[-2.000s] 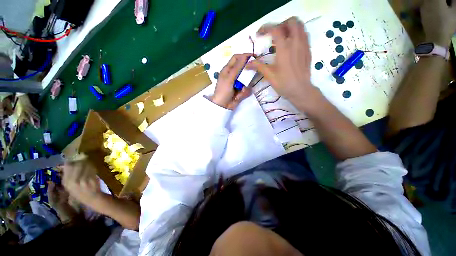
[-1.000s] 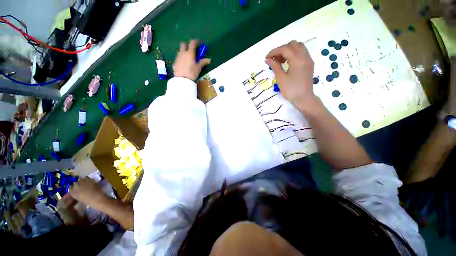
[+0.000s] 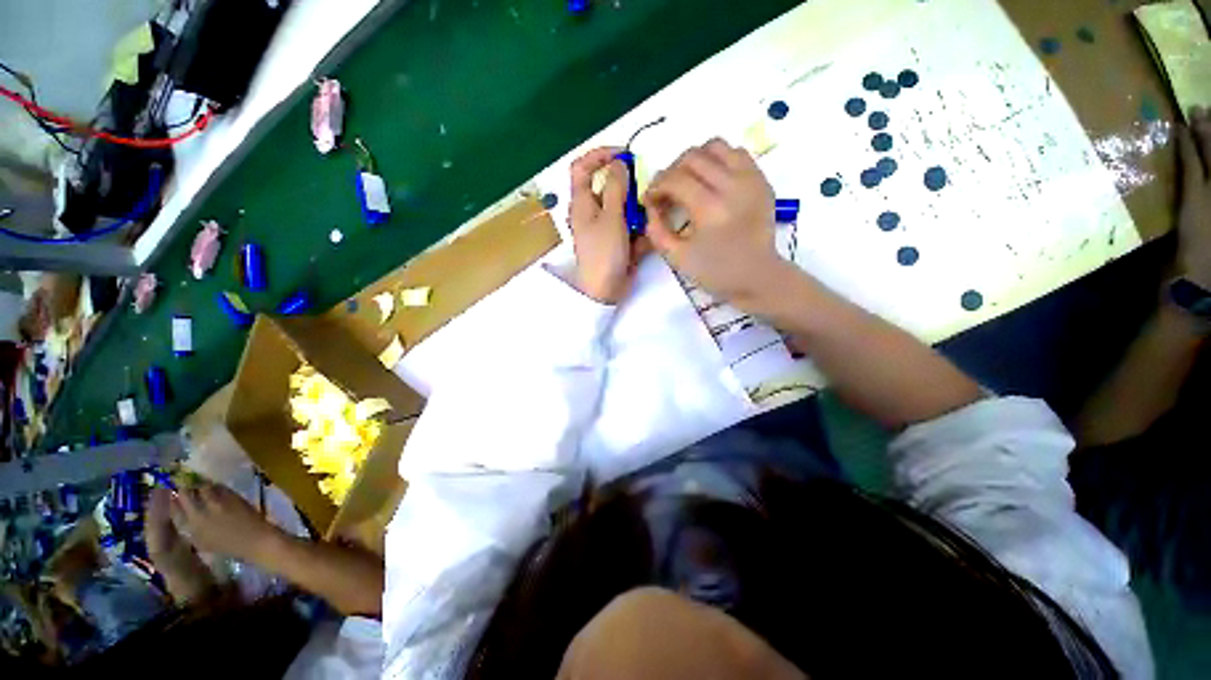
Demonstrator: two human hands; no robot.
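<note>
My left hand [image 3: 604, 226] holds an upright blue battery cell [image 3: 627, 193] over the white paper, with a thin dark lead rising from its top. My right hand [image 3: 717, 219] is beside it, fingertips bent together close to the cell; what they hold, if anything, is hidden. Another blue cell [image 3: 786, 210] shows partly behind my right hand. Lead wires [image 3: 744, 332] lie in a row on the paper below my right hand. Several dark discs [image 3: 888, 222] lie on the pale board [image 3: 1023, 160] to the right.
An open carton [image 3: 272, 425] holds yellow paper pieces [image 3: 332, 432] at left. The green belt [image 3: 465, 93] carries blue cells [image 3: 254, 266], a wired cell [image 3: 372, 197] and pink-wrapped parts [image 3: 327, 116]. Another person's hands [image 3: 213, 525] are at lower left; another's arm [image 3: 1175, 292] is at right.
My left hand has come back from the belt to the paper with a blue cell in it. My right hand has moved left and down, beside that cell.
</note>
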